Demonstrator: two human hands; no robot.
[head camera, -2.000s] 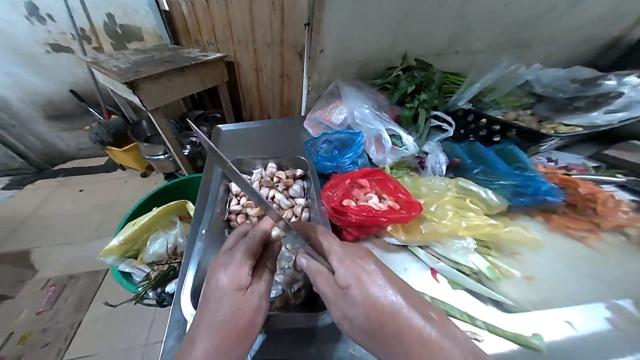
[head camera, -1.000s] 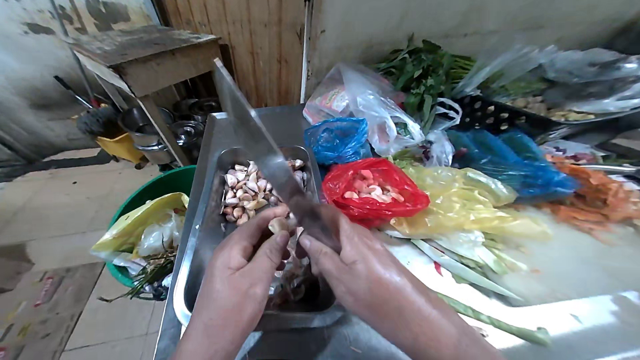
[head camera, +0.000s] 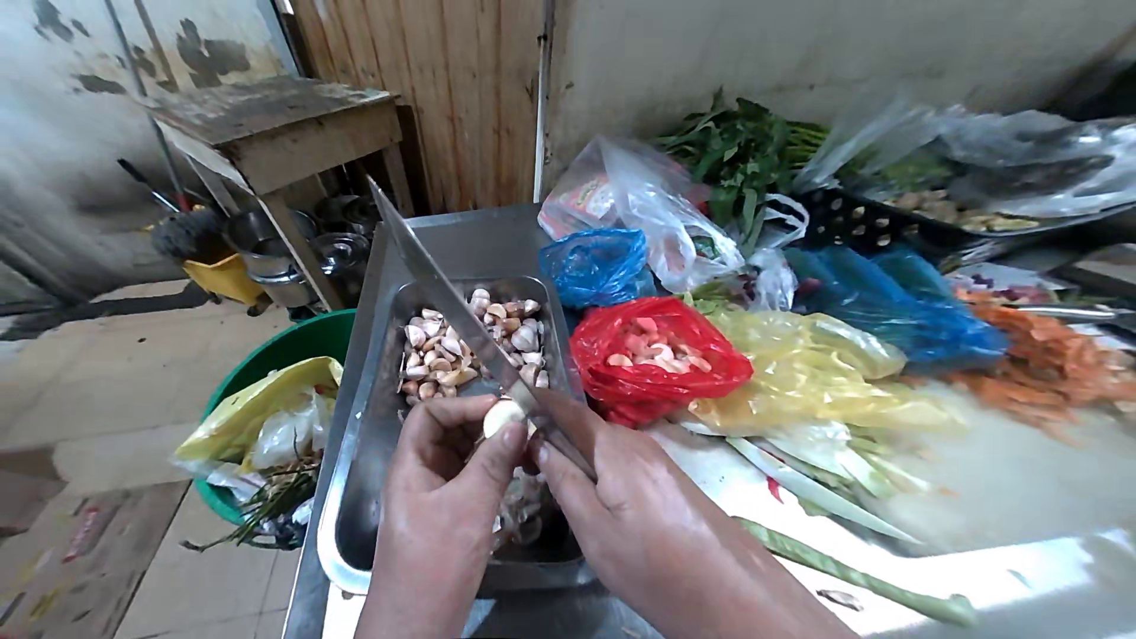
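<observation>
My left hand (head camera: 457, 470) pinches a pale, peeled-looking garlic clove (head camera: 504, 417) between thumb and fingers. My right hand (head camera: 603, 484) grips a long kitchen knife (head camera: 453, 306), its blade slanting up to the left and its lower part against the clove. Both hands are over a steel tray (head camera: 351, 524). Unpeeled garlic cloves (head camera: 435, 355) fill the tray's far part, and papery skins (head camera: 530, 506) lie in its near part, partly hidden by my hands. Just right of the tray, a red plastic bag (head camera: 621, 390) holds peeled cloves (head camera: 661, 353).
Blue (head camera: 596, 266), yellow (head camera: 799, 373) and clear plastic bags (head camera: 666, 213) lie to the right, with leafy greens (head camera: 745, 151), orange peelings (head camera: 1047, 364) and a long green stalk (head camera: 861, 572). A green tub (head camera: 266, 355) of waste stands on the floor at left, near a wooden table (head camera: 293, 133).
The clove between my fingers now shows a smooth pale surface. The knife blade has tilted further left than one second ago. Both hands remain over the tray.
</observation>
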